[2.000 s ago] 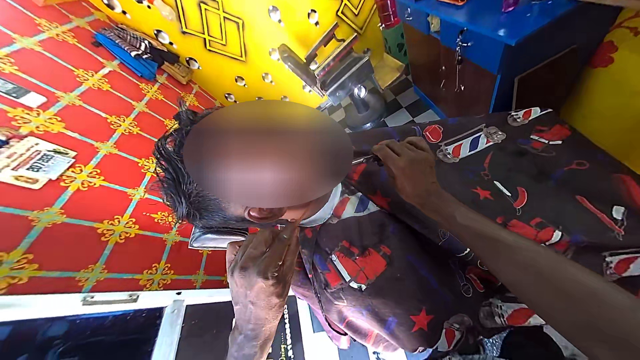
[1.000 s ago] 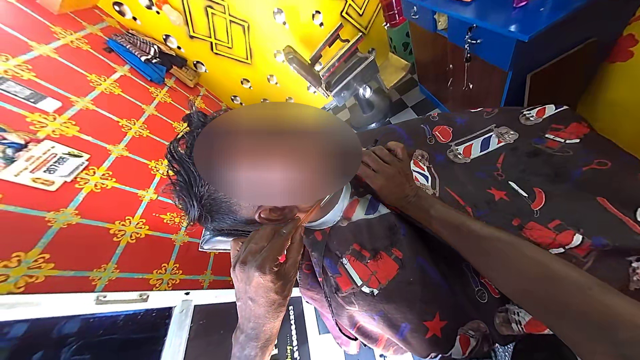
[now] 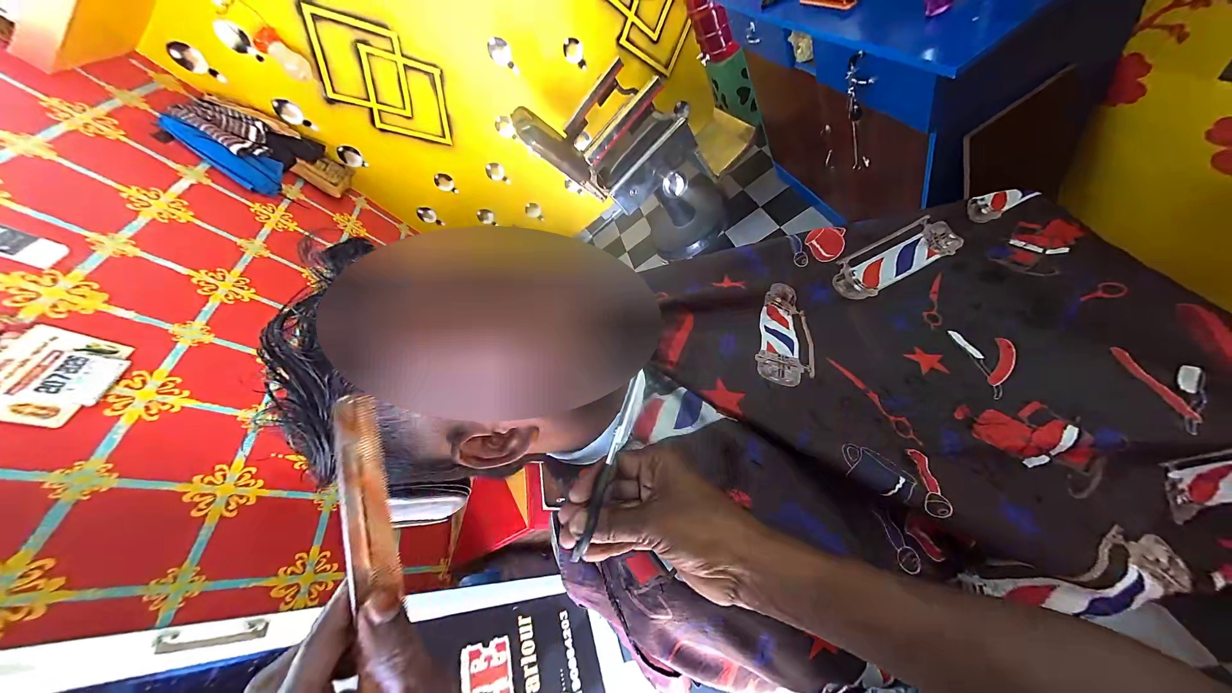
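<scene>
A person lies back in a dark barber cape (image 3: 847,385) printed with barber poles, razors and stars. The person's dark wet hair (image 3: 298,385) and ear (image 3: 494,447) show; the face is blurred. At the bottom left my left hand (image 3: 385,640) grips an orange-brown comb (image 3: 371,505), held upright beside the hair behind the ear. My right hand (image 3: 654,520) is just below the ear, closed around a slim tool (image 3: 599,505) with a dark handle and a silver blade pointing up at the neck. Whether it is scissors or a razor I cannot tell. A pale neck band (image 3: 597,443) circles the neck.
A headrest (image 3: 428,503) is under the head. A barber chair (image 3: 616,135) stands beyond on checkered floor, near a blue cabinet (image 3: 934,67) with keys in its lock. A white drawer front with a metal handle (image 3: 212,635) runs along the lower left. Folded cloths (image 3: 226,144) lie at the upper left.
My left hand has drawn back from beside the neck, down and left, with the comb. My right hand has come from the far side of the neck to the near side, below the ear.
</scene>
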